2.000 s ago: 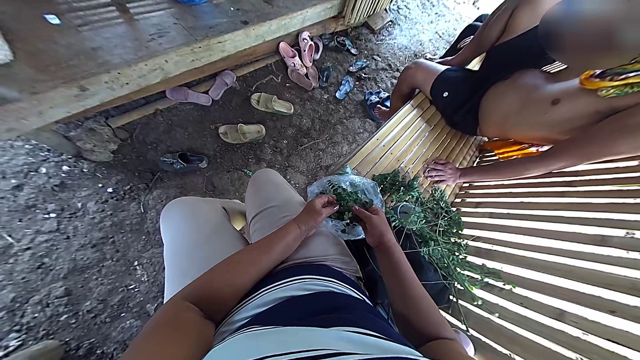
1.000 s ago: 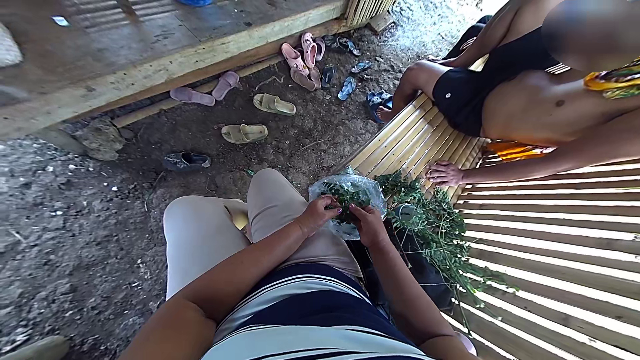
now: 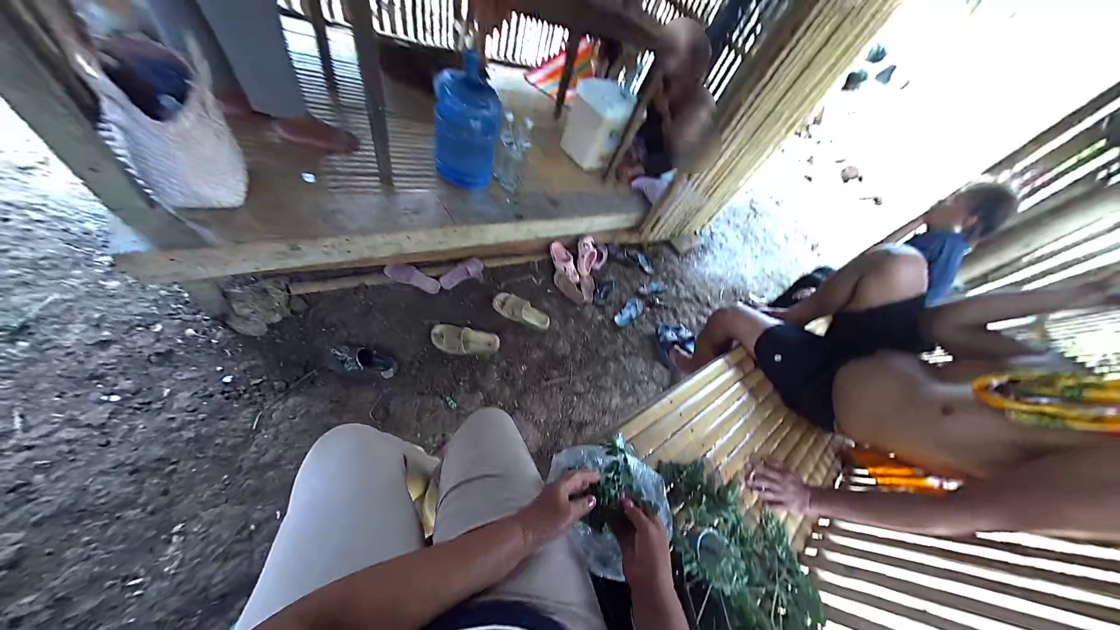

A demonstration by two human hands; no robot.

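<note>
A clear plastic bag (image 3: 604,553) with green leaves (image 3: 618,477) in it lies beside my right thigh. My left hand (image 3: 560,503) is at the bag's left side, its fingers on the leaves. Close by, my right hand (image 3: 643,538) holds leaves between thumb and fingers at the bag's lower right. A heap of leafy green stems (image 3: 744,551) lies against the bag's right side, with a clear round container (image 3: 704,547) among them.
A person (image 3: 884,385) sits on the slatted bamboo bench (image 3: 717,420), one hand resting near the stems. Sandals (image 3: 465,339) lie on the dirt. A raised wooden floor (image 3: 394,232) holds a blue water jug (image 3: 468,127), a white container (image 3: 597,122) and a woven bag (image 3: 188,149).
The view has tilted up, showing more of the raised floor. My left hand's fingers are more spread over the leaves than before.
</note>
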